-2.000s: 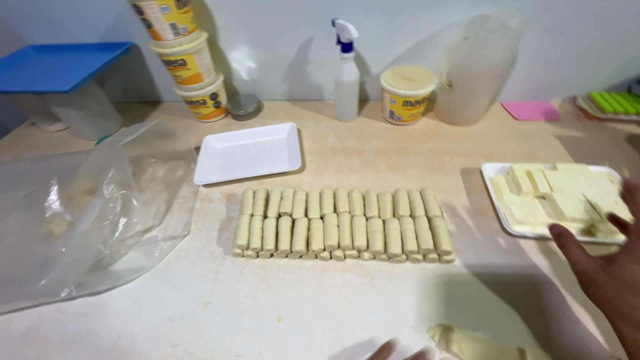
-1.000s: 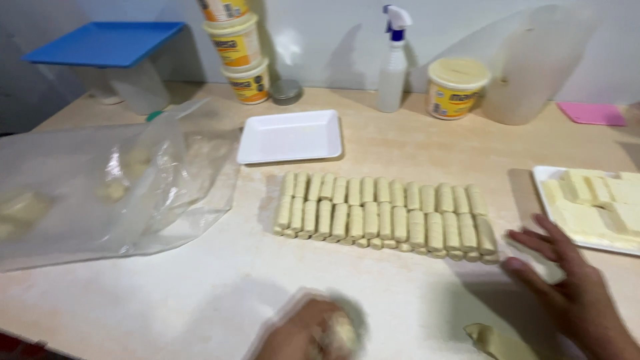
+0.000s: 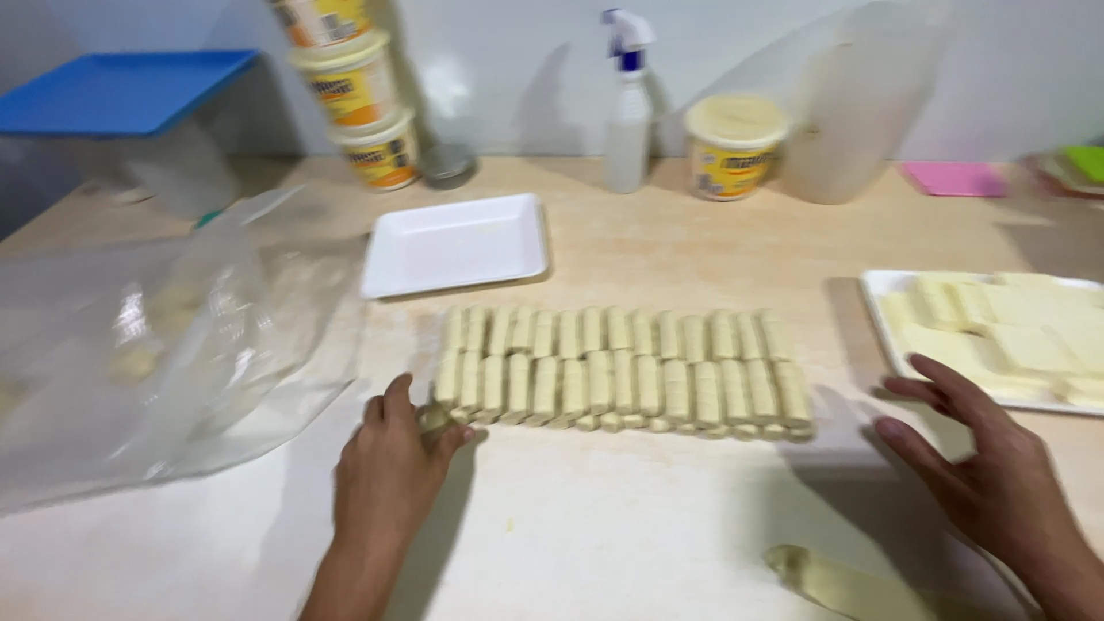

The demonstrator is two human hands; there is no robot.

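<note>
Many short dough rolls (image 3: 621, 371) lie stacked in two long rows on the table. At the near left corner of the stack, my left hand (image 3: 397, 457) is closed around a small dough roll (image 3: 434, 420). My right hand (image 3: 975, 448) hovers with fingers apart beside a white foam tray (image 3: 888, 332) of pale cheese-like slices (image 3: 1035, 332); nothing shows in its grasp. Below it, a flat strip of dough (image 3: 845, 582) lies near the bottom edge, partly out of view. An unfilled white foam tray (image 3: 457, 246) rests behind the stack.
A clear plastic bag (image 3: 216, 371) with dough lumps spreads over the left. Along the wall stand stacked tubs (image 3: 375, 155), a spray bottle (image 3: 628, 129), a lidded tub (image 3: 733, 151) and a translucent pitcher (image 3: 845, 112). A blue tray (image 3: 129, 90) sits at back left, a pink item (image 3: 956, 178) at back right.
My left hand has moved from the near edge of the table up to the left end of the stack, with a small roll in it. My right hand stays near the filled tray.
</note>
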